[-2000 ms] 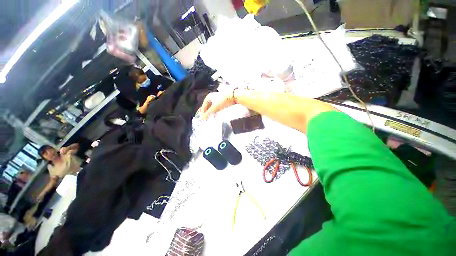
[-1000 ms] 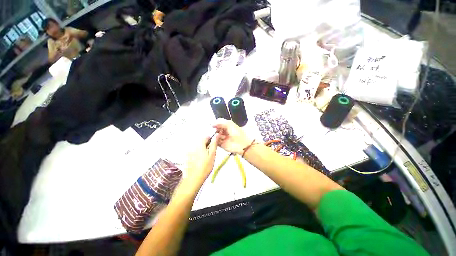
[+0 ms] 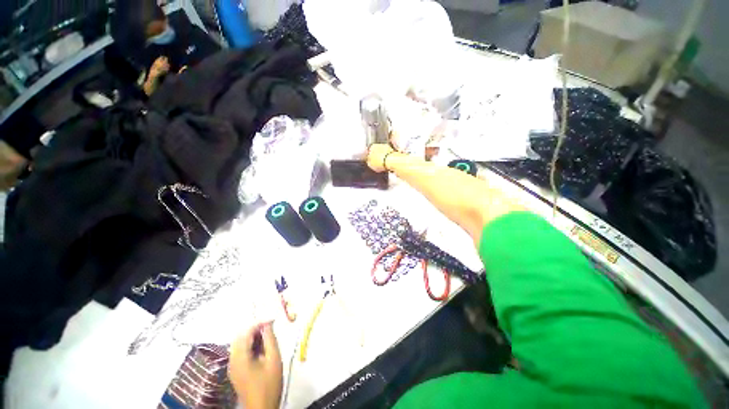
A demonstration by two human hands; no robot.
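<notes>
My right hand (image 3: 379, 156) is stretched out to the back of the white table, at the right end of the dark smartphone (image 3: 352, 173) and just in front of the upright metal flask (image 3: 373, 120). It is small, and its grip cannot be made out. My left hand (image 3: 257, 361) is low over the table's front, fingers curled, beside the striped pouch (image 3: 200, 375); whether it holds something fine is unclear. Yellow-handled pliers (image 3: 314, 319) and small red-yellow snips (image 3: 285, 300) lie just beyond it.
Two black thread cones (image 3: 320, 220) stand mid-table. Red-handled scissors (image 3: 436, 281) lie on stud trim (image 3: 380, 224) at right. Black garments (image 3: 96, 208) and silver chain (image 3: 182, 212) lie at left. A cord (image 3: 562, 120) hangs at right. A masked person (image 3: 152, 48) sits behind.
My hands were together above the yellow pliers. My right hand has moved away to the phone and flask; my left is now apart near the pouch. The view has shifted.
</notes>
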